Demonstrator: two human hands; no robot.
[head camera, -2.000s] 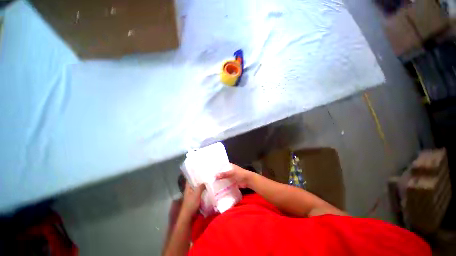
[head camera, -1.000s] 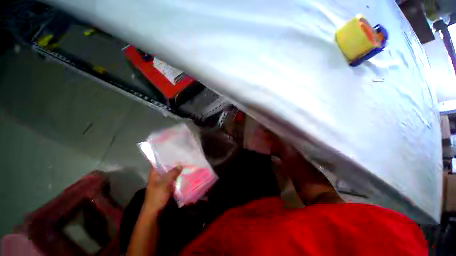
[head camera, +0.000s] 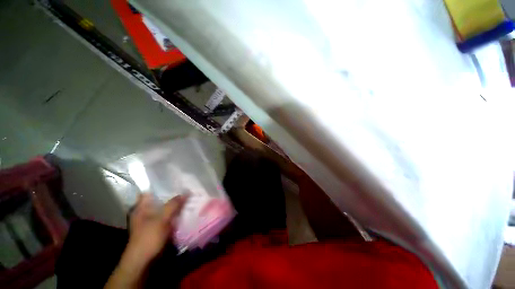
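My left hand (head camera: 151, 221), blurred, grips a bundle of clear polybags (head camera: 195, 195) with pink print over my lap, left of the table edge. The bundle's clear end points up and its pink end is low at right. My right forearm (head camera: 319, 209) reaches forward below the table's near edge. My right hand lies in shadow by that edge, too dark and blurred to tell its fingers or whether it holds anything.
The pale-covered table (head camera: 361, 101) fills the right side. A yellow tape roll (head camera: 477, 17) on a blue holder is at top right. Under the table are an orange-red box (head camera: 148, 39) and a dark metal rail (head camera: 127, 70). A red stool (head camera: 42, 197) stands at left.
The view has swung from the tabletop to the floor and under-table area. My right hand has left the bag bundle and gone below the table edge; my left hand still holds the bundle.
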